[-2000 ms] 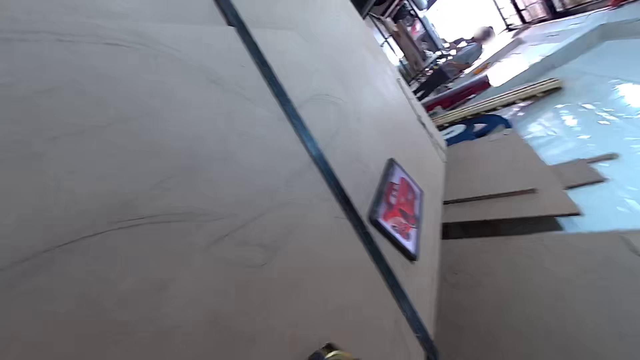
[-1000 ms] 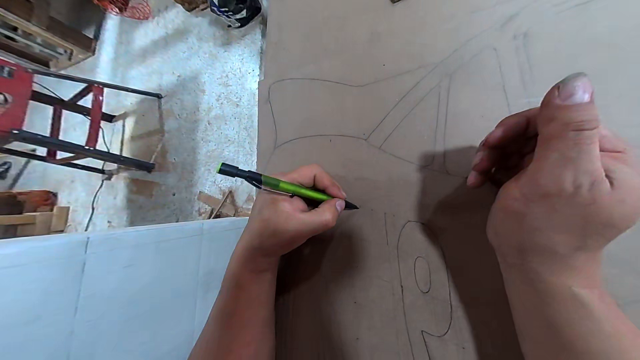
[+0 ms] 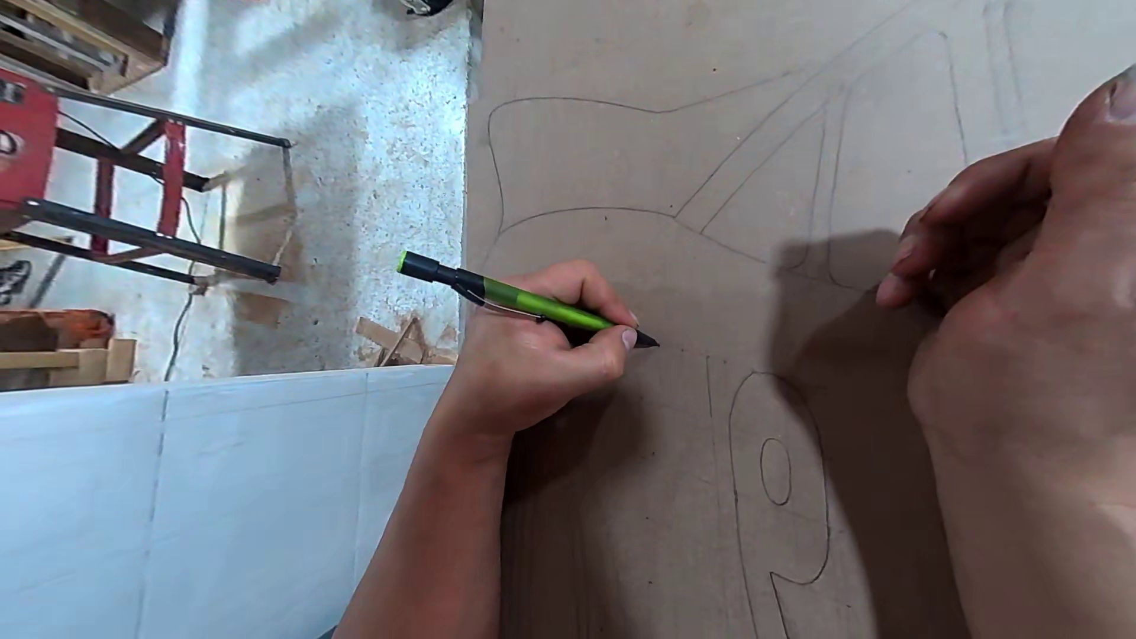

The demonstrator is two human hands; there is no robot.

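Observation:
My left hand (image 3: pixel 550 355) holds a green and black mechanical pencil (image 3: pixel 550 309) between thumb and fingers. The pencil is tilted, its dark tip at the surface of a flat brown board (image 3: pixel 621 532). Thin pencil-drawn outlines (image 3: pixel 776 470) cover parts of the board, including a small oval inside a long rounded shape and several curved and slanted lines above. At the right edge, my right hand (image 3: pixel 1003 257) is over the board with its thumb raised and fingers loosely bent. Nothing shows in it, though its palm is partly hidden. It casts a dark shadow below.
Left of the board lies a speckled floor (image 3: pixel 390 133). A red and black metal frame (image 3: pixel 164 177) stands there, with a wooden structure (image 3: pixel 98 35) behind it. Scrap pieces (image 3: pixel 399 342) lie near the board edge. Pale, glossy panels (image 3: pixel 257 470) fill the lower left.
The view has swung widely since the first frame, where neither hand showed. Since one second ago, my right hand has shifted slightly right; my left hand keeps its pencil grip.

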